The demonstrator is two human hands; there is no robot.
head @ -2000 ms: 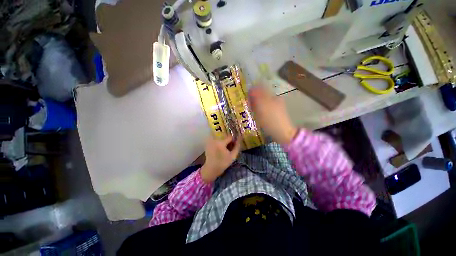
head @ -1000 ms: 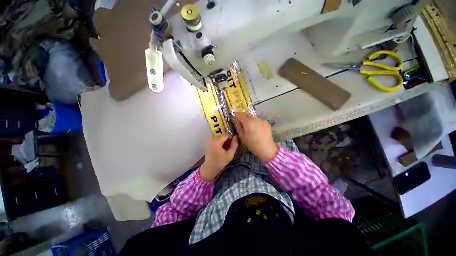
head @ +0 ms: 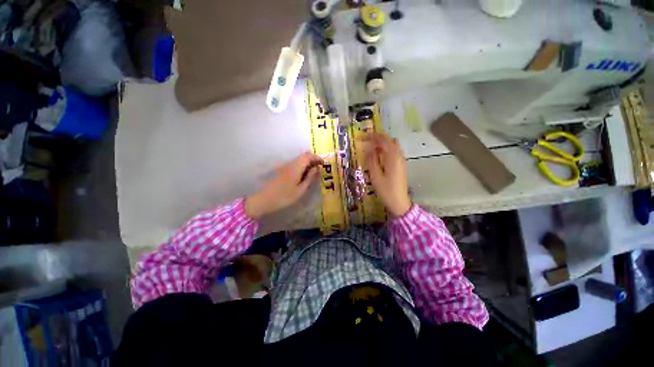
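Observation:
My left hand (head: 287, 185) is at the left yellow "PIT" tape (head: 328, 179), fingertips bent together. My right hand (head: 387, 170) is over the right yellow tape (head: 367, 204), fingers curled. A faint pale line shows near the left fingertips; I cannot tell if either hand holds anything. The shiny needle plate strip (head: 349, 161) lies between the hands, below the presser foot area (head: 344, 118). A large brown panel (head: 229, 50) lies left of the machine head. A narrow brown strip (head: 473, 152) lies right of the needle.
Yellow-handled scissors (head: 559, 159) lie right of the strip. The lit lamp (head: 285, 79) hangs left of the needle. The white machine arm (head: 459, 54) spans the back. The pale extension (head: 193, 158) is on the left. A phone (head: 556, 302) lies on the right side shelf.
The view has shifted. My hands were close together at the bed's near edge; now they are farther apart and nearer the needle, the left hand further left. The brown strip and scissors appear unmoved.

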